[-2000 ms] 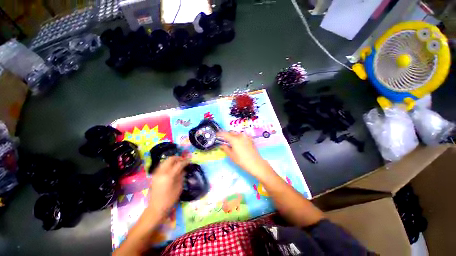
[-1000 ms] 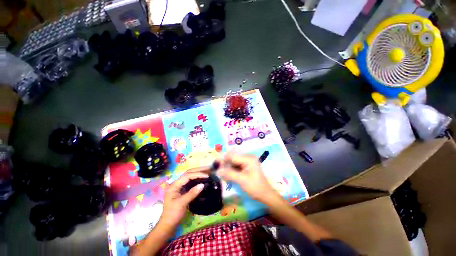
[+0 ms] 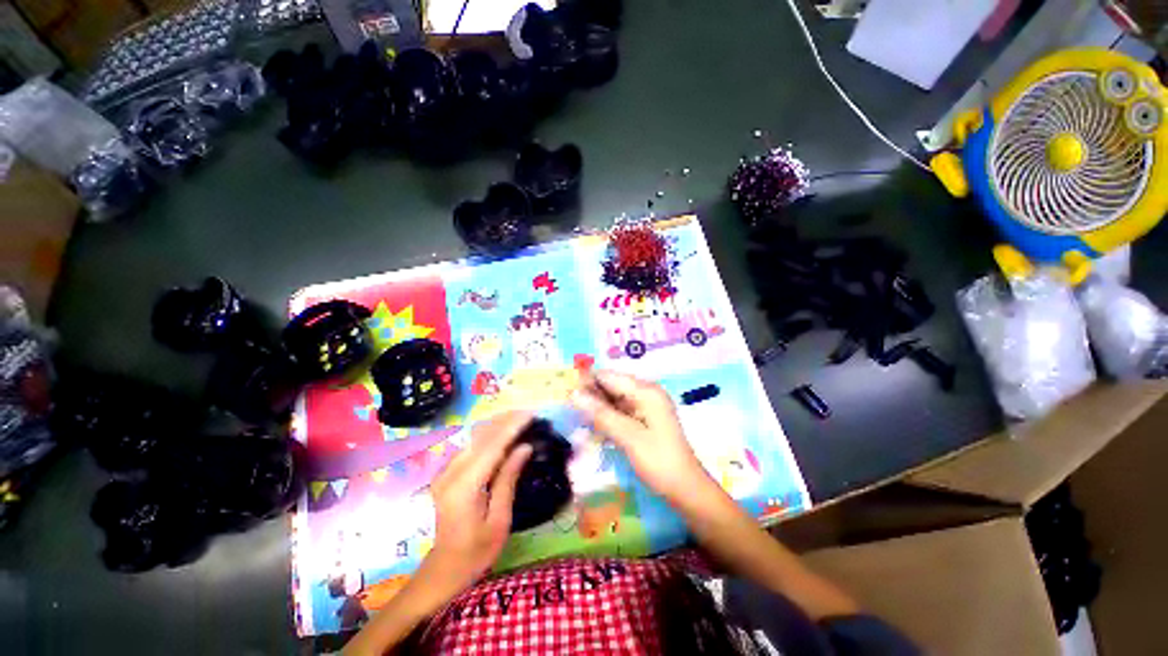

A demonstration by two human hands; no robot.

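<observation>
My left hand (image 3: pixel 477 493) holds a black housing (image 3: pixel 543 477) low on the printed mat, near the checked apron. My right hand (image 3: pixel 630 417) is just right of and above this housing, with thumb and fingertips pinched together; whether something small is between them is too blurred to tell. Two more black housings with coloured dots inside, one (image 3: pixel 416 382) and one (image 3: pixel 328 341), lie on the mat's upper left. A small black insert (image 3: pixel 701 395) lies on the mat right of my right hand.
A reddish heap of small parts (image 3: pixel 638 255) sits at the mat's (image 3: pixel 769 477) upper right. Black inserts (image 3: pixel 845 292), a yellow-and-blue fan (image 3: pixel 1066 151), bags (image 3: pixel 1032 344) and an open carton (image 3: pixel 916 564) stand right. Housing stacks (image 3: pixel 192 493) lie left, others (image 3: pixel 423 96) at the far side.
The two dotted housings now sit side by side at the mat's upper left. My left hand has a housing near the apron, and my right hand has come beside it. A black insert now lies on the mat.
</observation>
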